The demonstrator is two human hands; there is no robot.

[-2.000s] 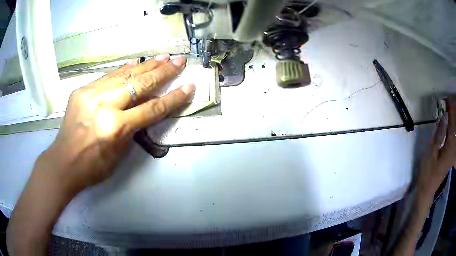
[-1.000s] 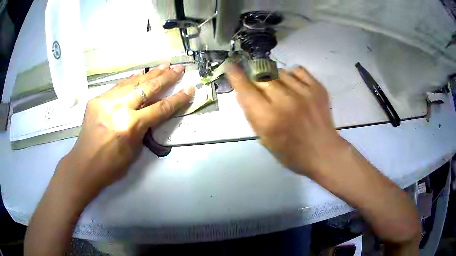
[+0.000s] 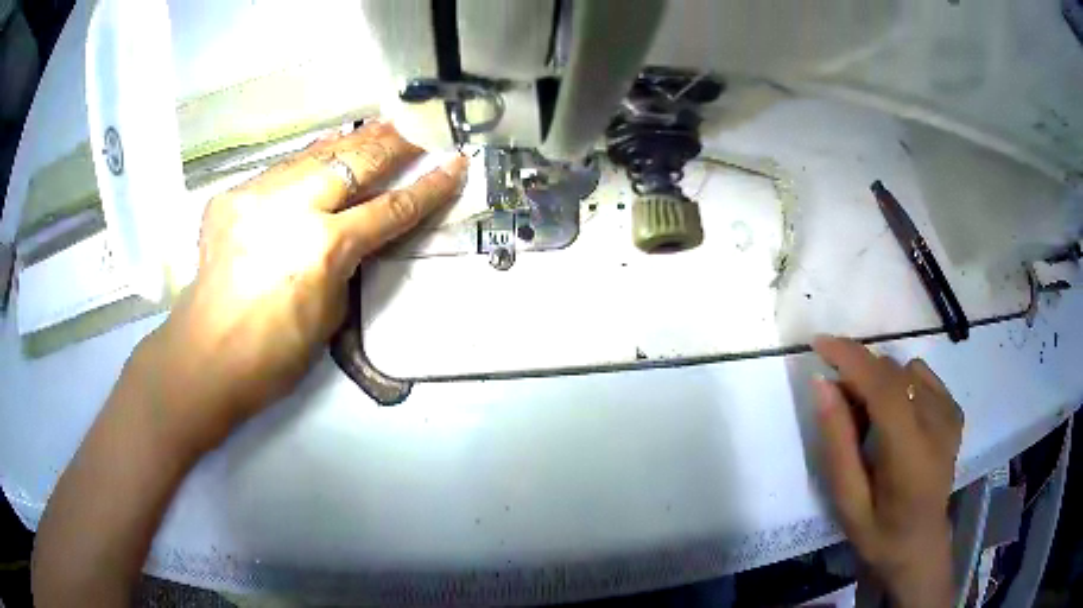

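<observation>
My left hand [image 3: 279, 255] lies flat with spread fingers on the strip work, its fingertips just left of the needle area. The white template [image 3: 89, 285] with olive-green fabric strips [image 3: 226, 125] showing along its edges runs left from under my hand, partly behind the white bar. The metal needle plate [image 3: 558, 208] shows bare to the right of my fingertips. My right hand [image 3: 885, 445] is at the right front of the table, fingers apart, with nothing seen in it. A fine thread [image 3: 778, 226] lies on the machine bed.
The cream machine head [image 3: 511, 59] hangs over the bed. The ribbed tension dial [image 3: 667, 223] is right of the needle area. Black thread snips [image 3: 920, 261] lie on the right of the bed. A white oval bar [image 3: 125, 149] stands at left. A dark curved piece [image 3: 371, 371] sits at the bed's left corner.
My right hand came in beside the needle area, then moved back to the right front. The fabric end at the needle plate is gone from there. My left hand stays on the work.
</observation>
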